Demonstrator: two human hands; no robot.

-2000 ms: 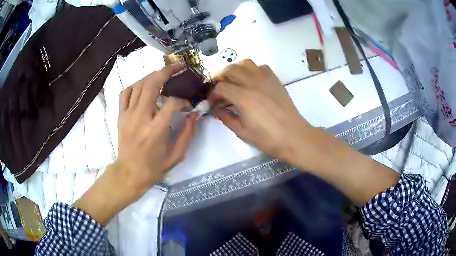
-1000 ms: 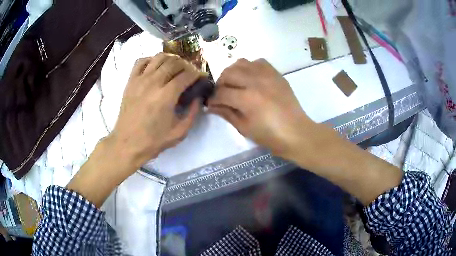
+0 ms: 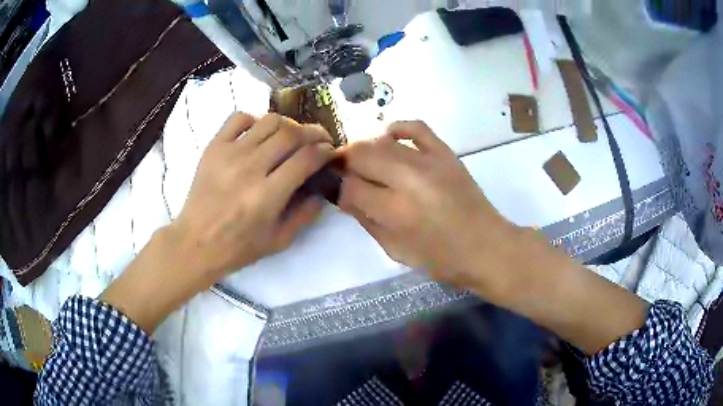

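My left hand [image 3: 246, 186] and my right hand [image 3: 416, 194] meet in front of the sewing machine's needle area [image 3: 317, 103]. Both hold a small dark brown piece [image 3: 321, 184] between their fingertips. Most of the piece is hidden by my fingers. The brown panel [image 3: 87, 127] with pale stitch lines lies at the left on white quilted fabric [image 3: 135, 210]. The presser foot and needle are partly hidden and blurred.
Brown scraps [image 3: 562, 173] lie on the right of the bed. A black strap [image 3: 606, 135] crosses the table there. A dark pad [image 3: 480, 24] lies behind. A measuring strip [image 3: 357, 309] runs along the front edge. A translucent bag [image 3: 698, 119] is at the far right.
The small brown piece, at first flat near the needle under my left fingers, is now bunched between both hands' fingertips. The camera view has shifted slightly.
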